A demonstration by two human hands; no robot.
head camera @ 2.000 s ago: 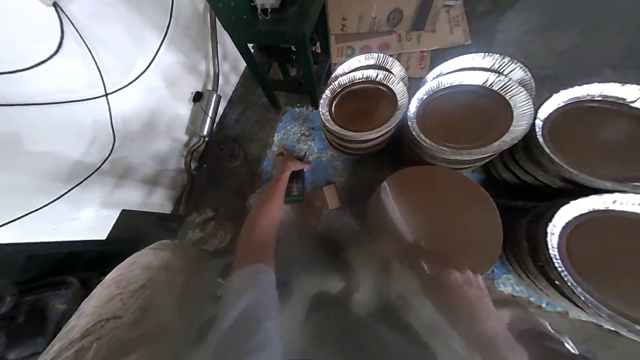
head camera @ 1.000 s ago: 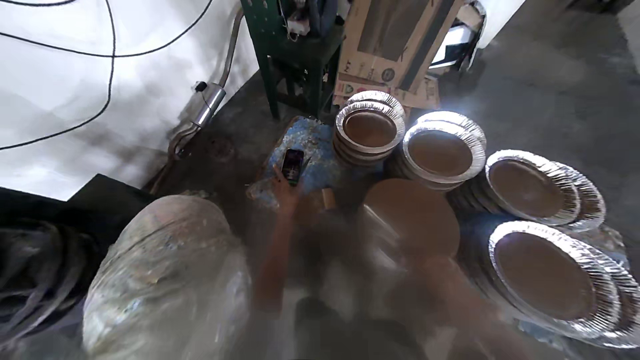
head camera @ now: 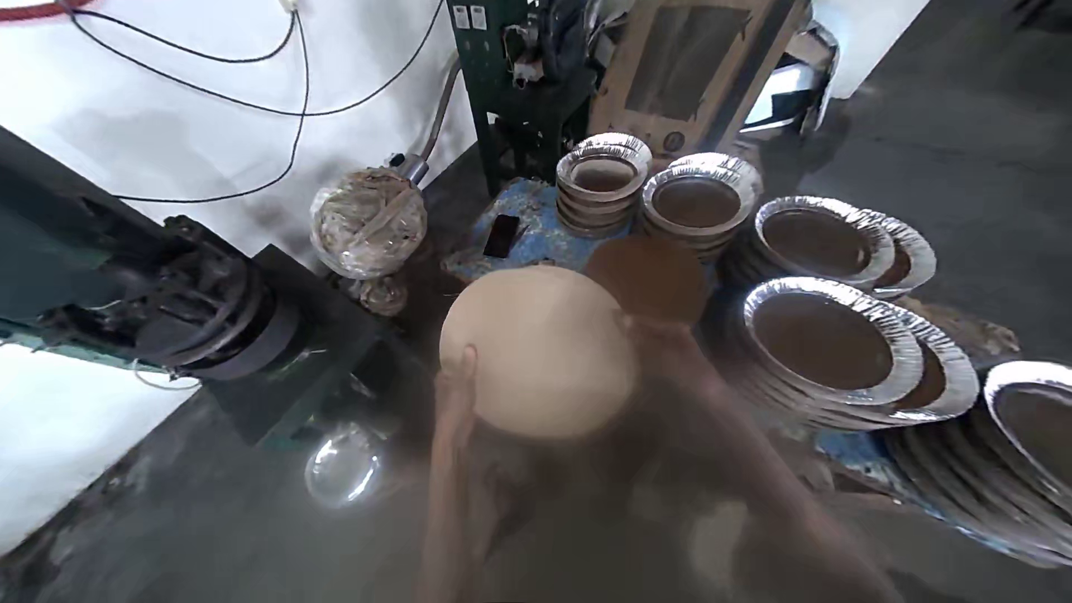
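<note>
My left hand (head camera: 457, 394) grips the left edge of a pale tan round disc (head camera: 544, 352), its thumb on the face. At the disc's right edge is my right hand (head camera: 657, 339), blurred, its fingers partly hidden; it touches the rim there. Behind the disc, a darker brown round disc (head camera: 649, 276) lies partly covered. A dark mobile phone (head camera: 502, 236) rests on the blue worn surface (head camera: 536, 219). Beside it stand stacks of foil-rimmed round plates with brown centres (head camera: 605, 176), (head camera: 697, 201), and larger stacks (head camera: 821, 339) to the right.
A dark green machine (head camera: 226, 310) with a round metal head is at left. Near the wall stands a plastic-wrapped bundle (head camera: 368, 222). Black cables hang on the white wall. A green metal stand (head camera: 477, 84) and a cardboard box (head camera: 678, 75) are behind the stacks.
My left hand has left the phone, which now lies on the blue surface, and grips a pale disc. My right hand is now at that disc's edge. The view has turned left.
</note>
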